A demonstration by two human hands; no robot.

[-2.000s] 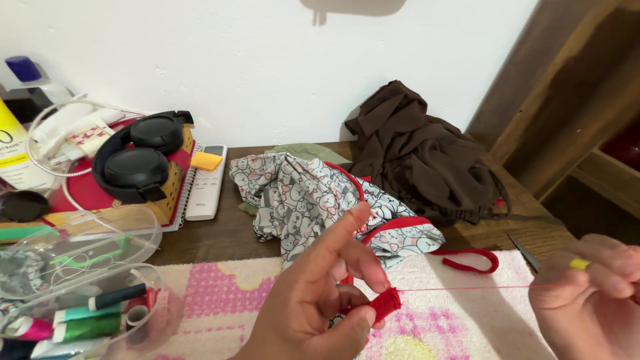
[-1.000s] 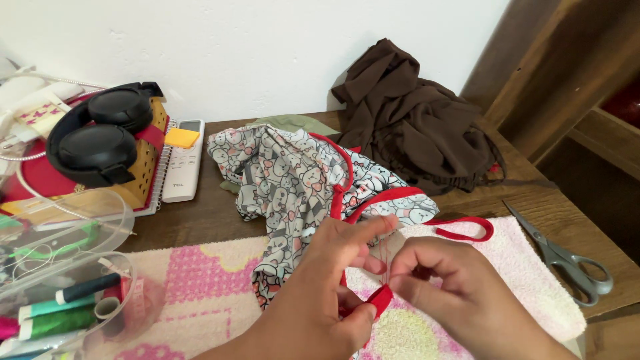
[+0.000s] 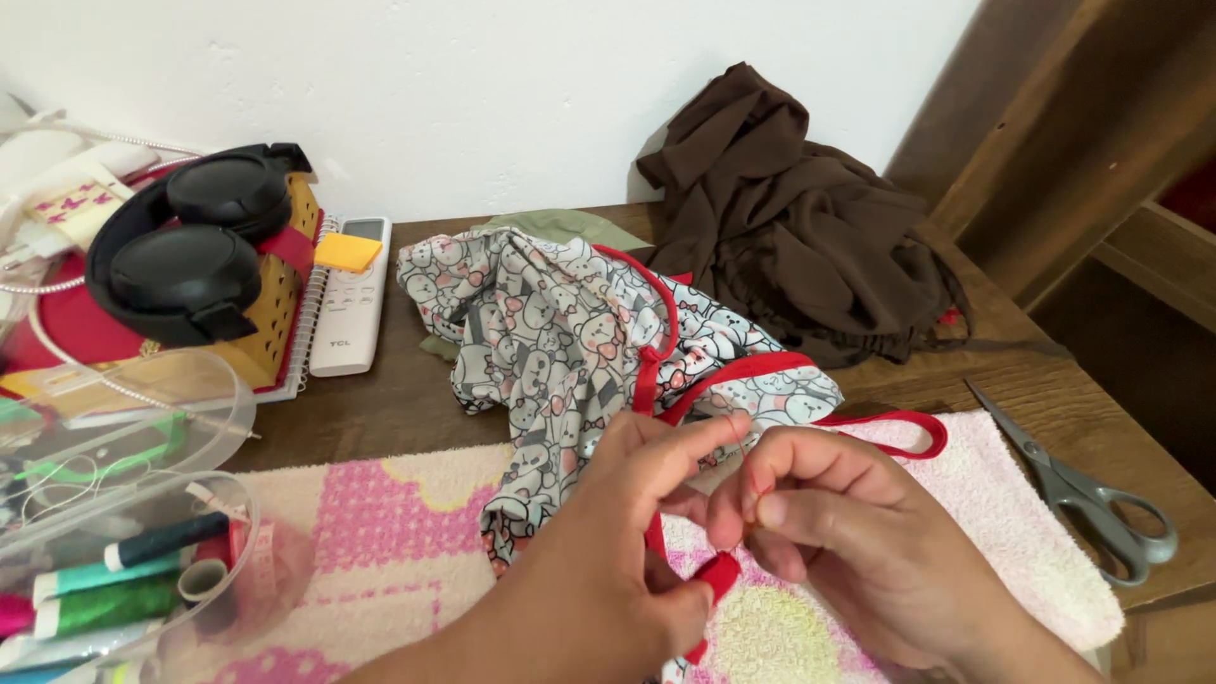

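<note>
My left hand pinches the end of a red fabric strap between thumb and fingers, its index finger raised with red thread near the tip. Close against it, my right hand has thumb and index finger pinched on the fine red thread; a needle cannot be made out clearly. Behind both hands lies the bear-print cloth with red trim, partly hidden by them. A loop of its red strap rests on the pink and white towel at the right.
Grey scissors lie open at the towel's right edge. Brown cloth is heaped against the wall. On the left are a plastic box of thread spools, black headphones on a box, and a white remote control.
Two seconds ago my right hand was far out to the right with the red thread stretched; it came in beside my left hand and remains there. The left still holds the red strap.
</note>
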